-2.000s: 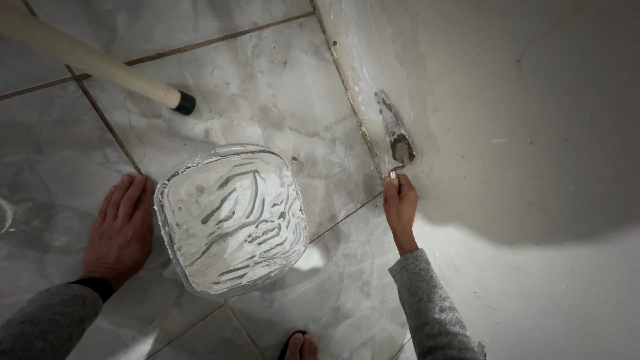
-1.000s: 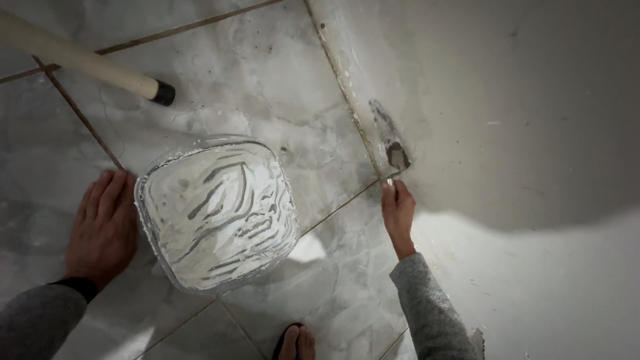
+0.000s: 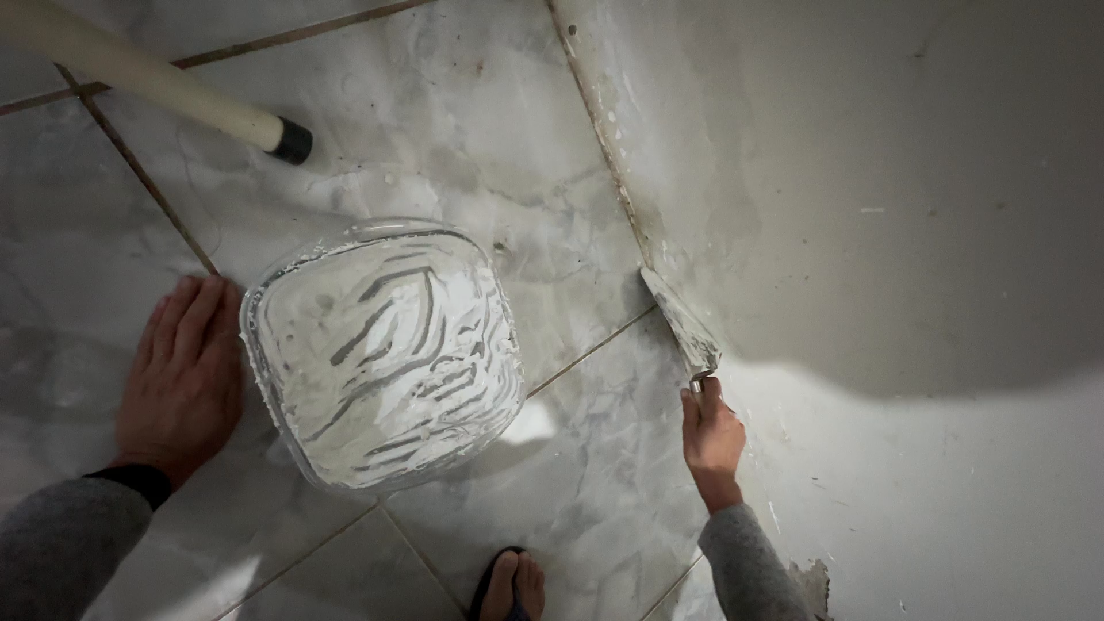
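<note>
My right hand [image 3: 714,435] grips a small pointed trowel [image 3: 681,321], its blade coated with pale paste and its tip at the seam between the tiled floor [image 3: 595,448] and the wall [image 3: 862,216]. The trowel's handle is mostly hidden in my fingers. Flat on the floor, fingers together and pointing away from me, lies my left hand [image 3: 183,371], just left of a clear square tub [image 3: 285,431]. White paste [image 3: 388,345] with ridges and grooves fills the tub.
A pale pole [image 3: 198,99] with a black end cap reaches in from the upper left, above the tub. My foot in a dark sandal [image 3: 509,586] is at the bottom edge. A ragged peeled patch [image 3: 811,586] shows low on the wall, by my right sleeve.
My right hand and the trowel have moved down along the seam, toward me. The blade, flat against the wall earlier, now has its tip at the floor seam. My left hand remains beside the tub.
</note>
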